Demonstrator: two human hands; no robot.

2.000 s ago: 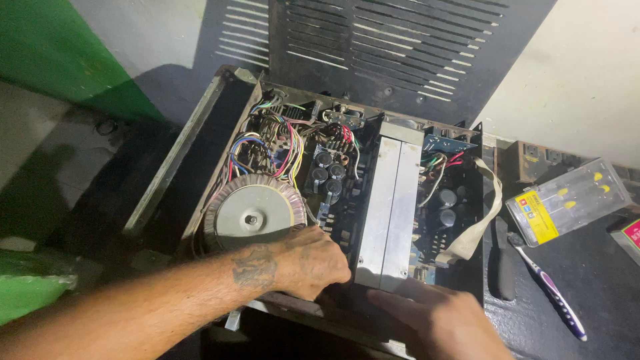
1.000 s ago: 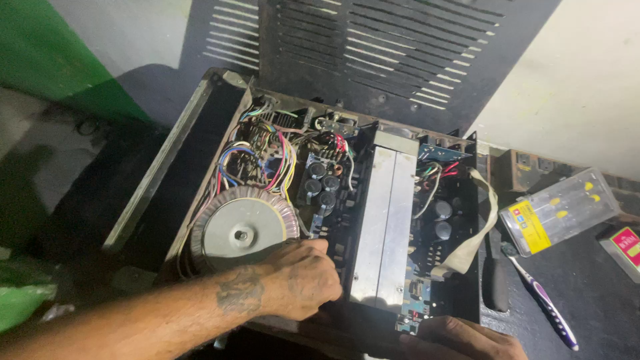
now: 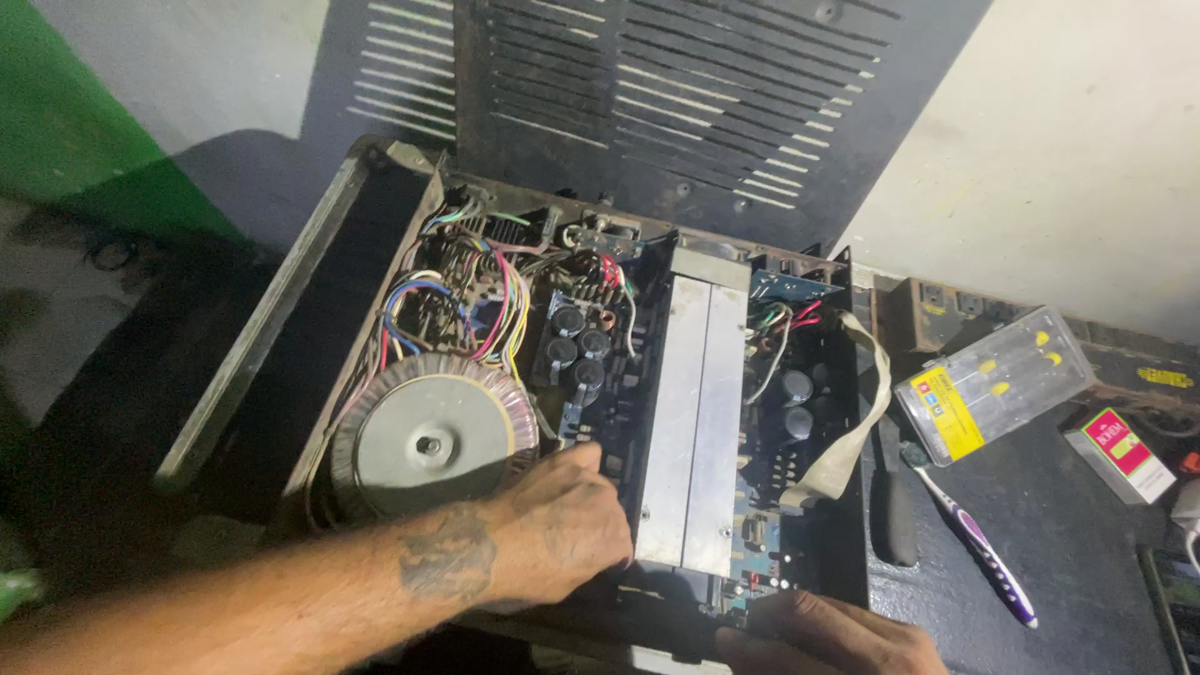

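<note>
An opened amplifier chassis [image 3: 858,525] lies in front of me, with a round toroidal transformer [image 3: 412,445] on its left side. A long aluminium heatsink cover [image 3: 694,422] runs down its middle. My left hand [image 3: 567,525] reaches in between the transformer and the heatsink, fingers curled; its fingertips are hidden, so any grip is unclear. My right hand [image 3: 844,633] is at the near edge, beside the lower end of a blue circuit board [image 3: 757,553]; its fingertips are partly hidden. Bundled coloured wires [image 3: 502,300] and a pale ribbon cable [image 3: 858,436] are inside.
A slotted black metal cover [image 3: 656,103] leans on the wall behind. At right are a clear plastic case with a yellow label [image 3: 998,384], a toothbrush [image 3: 975,539], a dark-handled tool [image 3: 892,516], a small red and white box [image 3: 1120,455] and a power strip [image 3: 947,305].
My right hand has moved away from the heatsink's lower end, toward the near right edge, and the circuit board there now shows. My left hand stays between transformer and heatsink.
</note>
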